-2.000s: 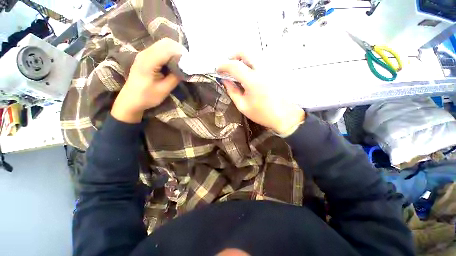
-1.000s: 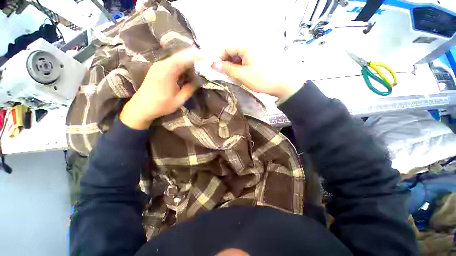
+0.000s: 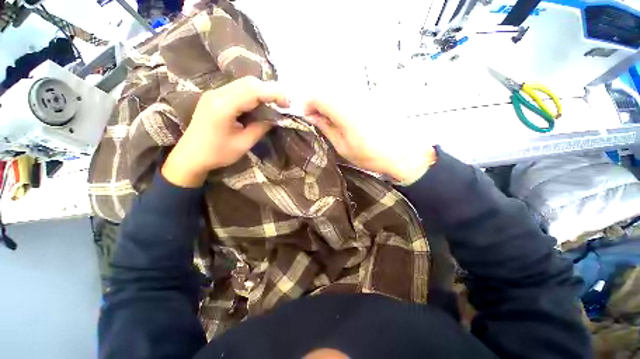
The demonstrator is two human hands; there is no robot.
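Observation:
Brown plaid fabric (image 3: pixel 281 203) with cream checks lies bunched over the table's front edge and down onto my lap. My left hand (image 3: pixel 228 126) pinches its upper edge between thumb and fingers. My right hand (image 3: pixel 358 144) is just right of it, with thumb and fingertips at the same fabric edge. The fingertips are overexposed against the white table, so the exact grip there is hard to see.
Scissors (image 3: pixel 531 104) with green and yellow handles lie on the white table (image 3: pixel 449 130) at right, below a white and blue sewing machine (image 3: pixel 554 42). Another machine (image 3: pixel 52 105) stands at left. Silvery-white fabric (image 3: pixel 575 189) and denim lie below right.
Compared with one second ago, my right hand has come lower, to the fabric edge beside my left hand. The view has shifted slightly. The scissors lie where they were on the table.

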